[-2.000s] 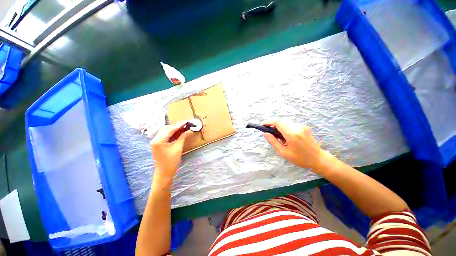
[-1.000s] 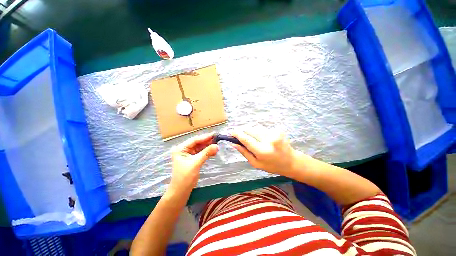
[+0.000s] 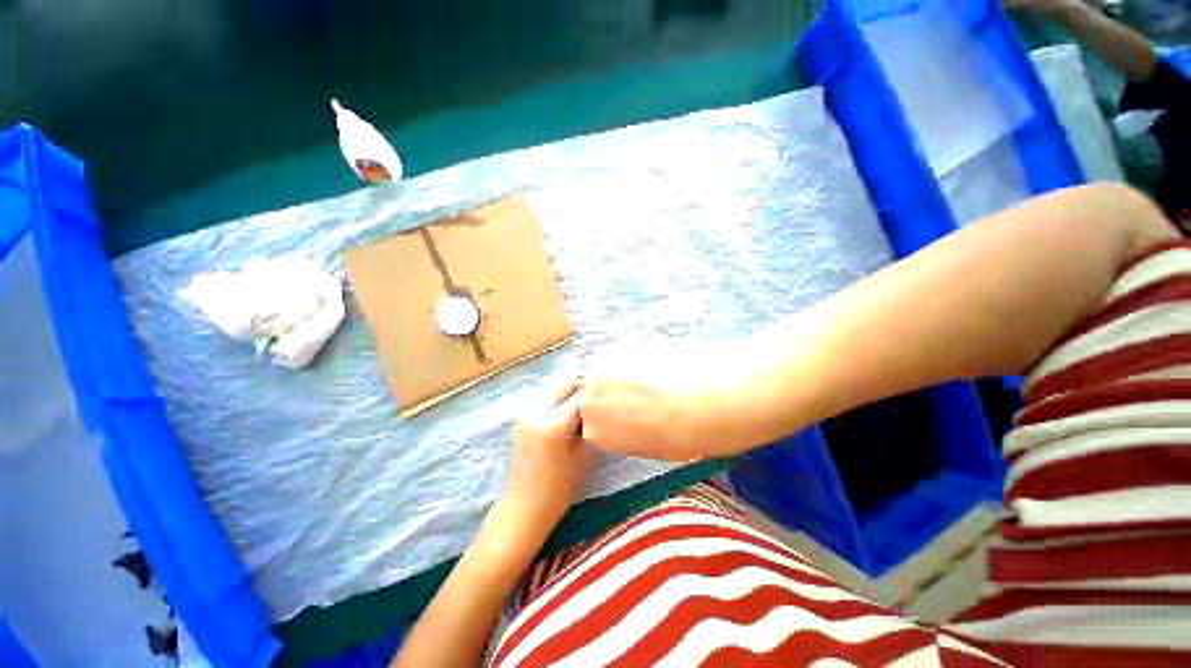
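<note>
My left hand (image 3: 546, 441) and my right hand (image 3: 643, 415) are pressed together just below the cardboard pad (image 3: 509, 274). Their fingers are closed around the black handle-like part, which is almost wholly hidden; only a dark sliver shows between them. Whether a small dark piece is at its end cannot be seen. The round white glue dish (image 3: 457, 315) sits on the pad, over its dark line. The white glue bottle (image 3: 366, 146) with a reddish mark lies behind the pad.
A crumpled white cloth (image 3: 277, 308) lies left of the pad on the wrinkled film (image 3: 705, 196). A blue tray (image 3: 124, 392) at left holds small dark pieces (image 3: 162, 639); another blue tray (image 3: 869, 144) stands at right. Another person's arm (image 3: 1104, 42) shows at top right.
The right forearm has swung up and across, with the elbow raised. The hands have closed tightly together, hiding the black part that showed between them. The view has shifted right.
</note>
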